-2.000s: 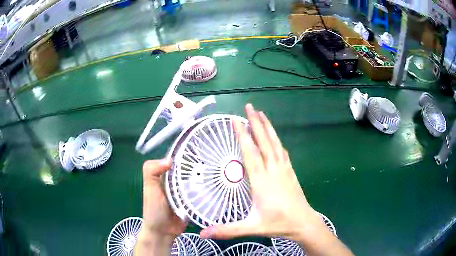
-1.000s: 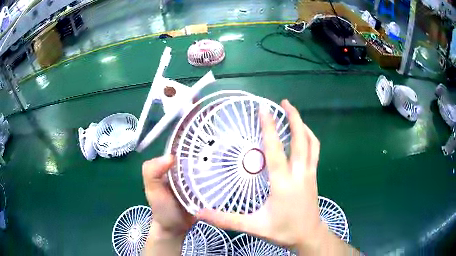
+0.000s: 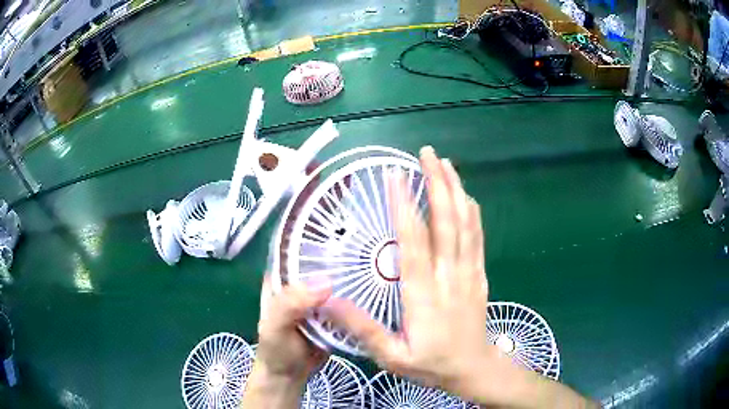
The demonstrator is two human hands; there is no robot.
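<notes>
A white clip fan is held up at the centre, its clip base (image 3: 268, 162) pointing up and left with the jaws in a V. A front grille (image 3: 344, 232) lies over the open side of its head; whether it is seated all round I cannot tell. My left hand (image 3: 292, 331) grips the lower left rim of the head, thumb on the grille's edge. My right hand (image 3: 440, 272) lies flat over the right part of the grille, fingers up, partly covering the central ring. Several loose grilles (image 3: 217, 374) lie overlapped along the near edge, partly hidden by my wrists.
Another fan unit (image 3: 209, 220) lies on the green belt (image 3: 575, 264) behind the clip, at left. More fan units (image 3: 659, 140) lie at far right. A pink fan head (image 3: 312, 82), a black box (image 3: 531, 56) with a red light and cable, and a small-parts carton (image 3: 599, 70) are at the far side.
The held fan has shifted slightly left since a second ago. My left thumb has moved onto the grille's lower left, and my right hand has moved left with straighter fingers.
</notes>
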